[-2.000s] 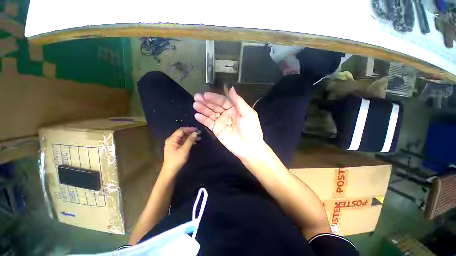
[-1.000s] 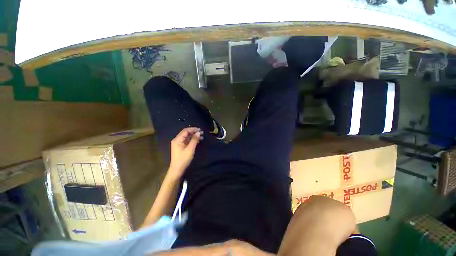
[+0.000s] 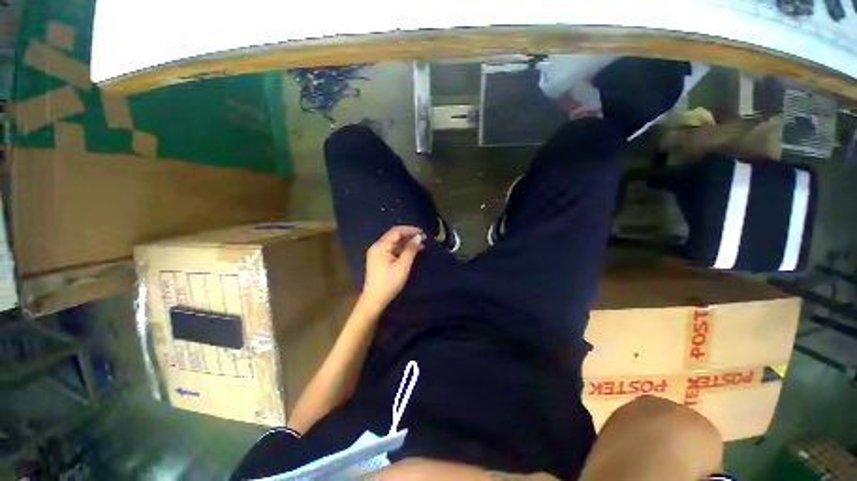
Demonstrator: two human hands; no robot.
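My left hand point(image 3: 395, 261) is over my dark trousers point(image 3: 489, 282), on my left thigh. Its thumb and index fingertip are close together, with a small pale spot at the tips; whether that is a tiny item or a nail cannot be told. My right arm point(image 3: 653, 442) is bent, with the elbow low on the right and the forearm along the bottom edge. My right hand itself does not show. A pale blue face mask point(image 3: 348, 460) with a white ear loop point(image 3: 404, 399) hangs at my chest.
A carton point(image 3: 211, 329) bearing a dark rectangle point(image 3: 207, 327) stands left. A POSTEK-taped carton point(image 3: 648, 329) stands right, below a black bundle with white stripes point(image 3: 771, 214). The table edge point(image 3: 451, 42) runs across the top. Dark thread waste point(image 3: 324, 89) lies on the floor.
My right hand was open, palm up, over my lap with small pale bits on it; it has drawn back out of view. My left hand stays over the thigh. The view has shifted.
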